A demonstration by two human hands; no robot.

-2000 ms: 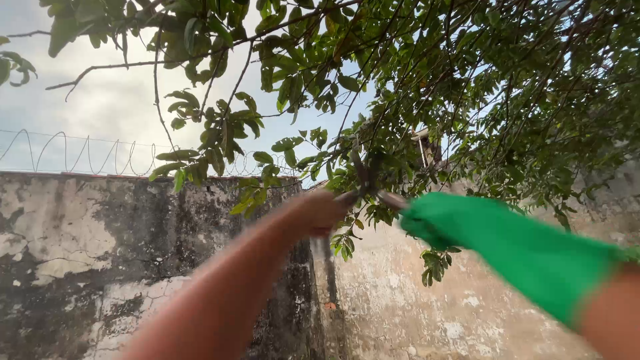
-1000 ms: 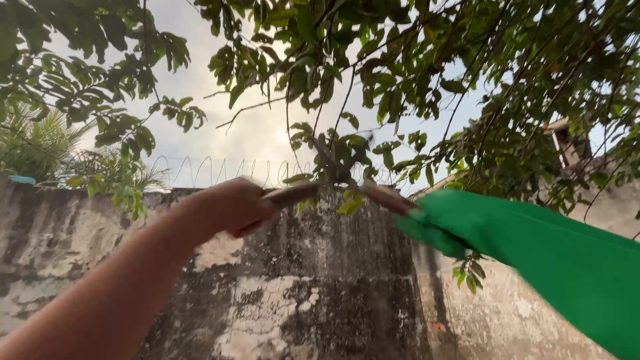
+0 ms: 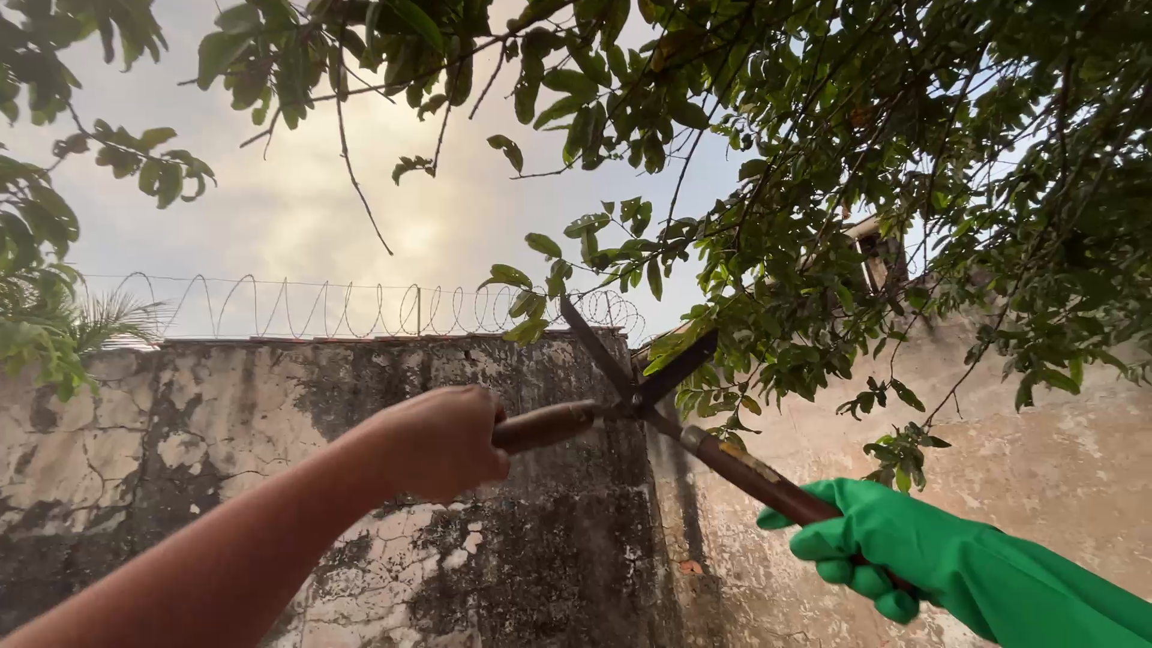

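Note:
A pair of hedge shears (image 3: 637, 396) with wooden handles is held up in front of me, its two dark blades spread in a V that points upward. My bare left hand (image 3: 450, 443) is closed around the left handle. In a long green rubber glove, my right hand (image 3: 877, 544) grips the end of the right handle. Leafy tree branches (image 3: 621, 238) hang just above and behind the blades; whether a twig lies between them I cannot tell.
A weathered plaster wall (image 3: 261, 432) stands ahead, with coiled razor wire (image 3: 360, 310) along its top. It meets a paler wall (image 3: 1017, 450) at a corner. Dense foliage (image 3: 945, 153) spreads overhead at the right. More leaves and palm fronds (image 3: 117, 319) show at the left.
My hands have moved apart and the shears' blades now show widely spread, where earlier they were blurred among leaves. The view has shifted.

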